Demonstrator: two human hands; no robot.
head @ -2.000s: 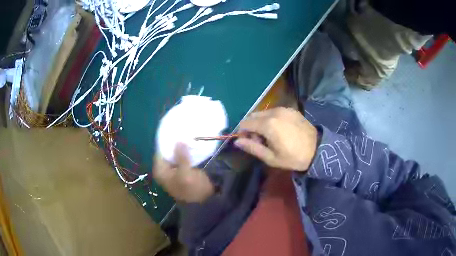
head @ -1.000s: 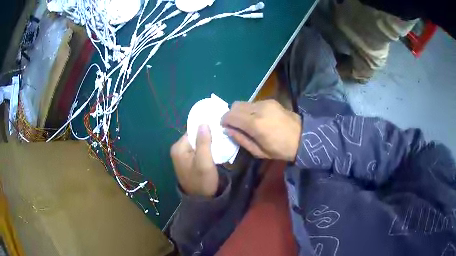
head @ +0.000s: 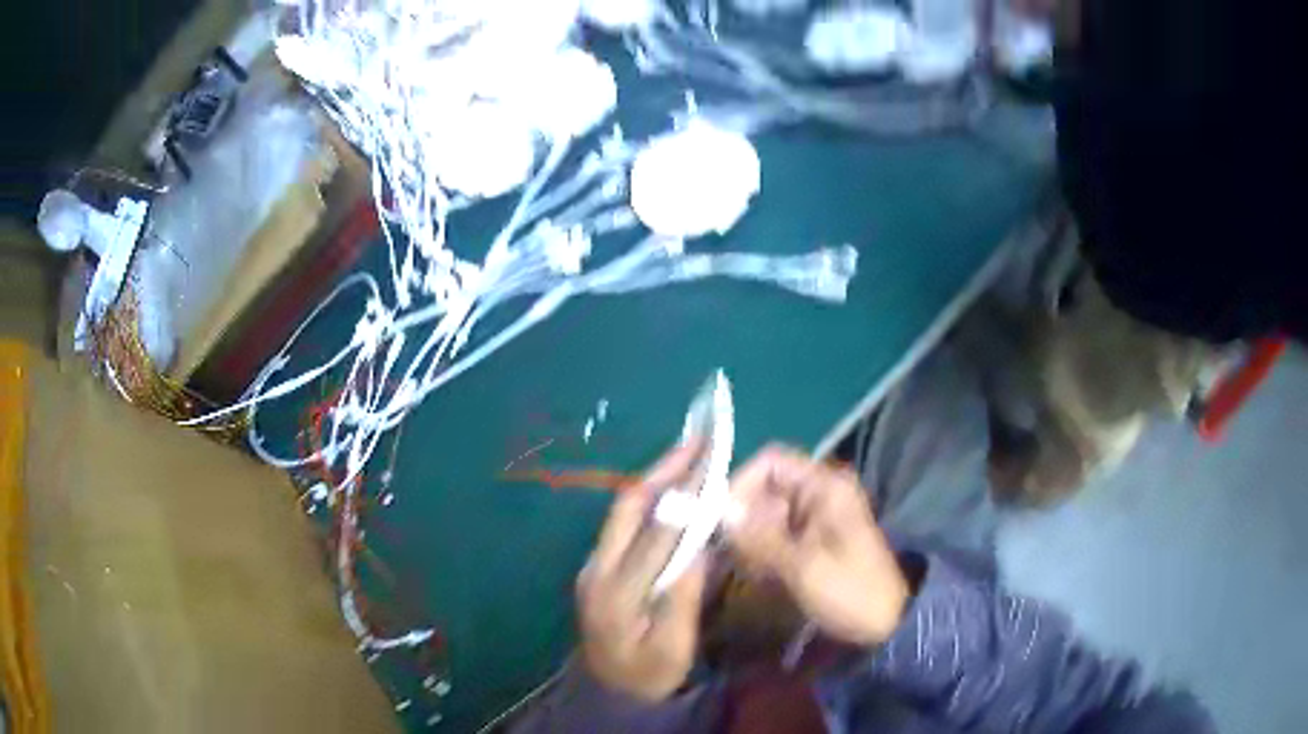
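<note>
A round white housing (head: 714, 445) is seen nearly edge-on, above the front edge of the green bench, blurred by motion. My left hand (head: 641, 588) grips it from the left side. My right hand (head: 825, 545) is at its right face, fingertips at a small white part (head: 694, 509) near the middle; blur hides whether the fingers pinch that part. Reddish thin wires (head: 581, 478) stretch left from the housing over the green surface.
White cords (head: 474, 308) fan across the bench, with a heap of white discs (head: 488, 129) and a single disc (head: 694, 179) at the far side. A cardboard carton (head: 172, 574) stands left. Another person's dark clothing (head: 1191, 172) and a red stool (head: 1242, 387) are right.
The view has shifted, showing more of the far side. The housing has turned from face-on to edge-on. Reddish wires ran from my right hand across it earliest; they now extend on its left.
</note>
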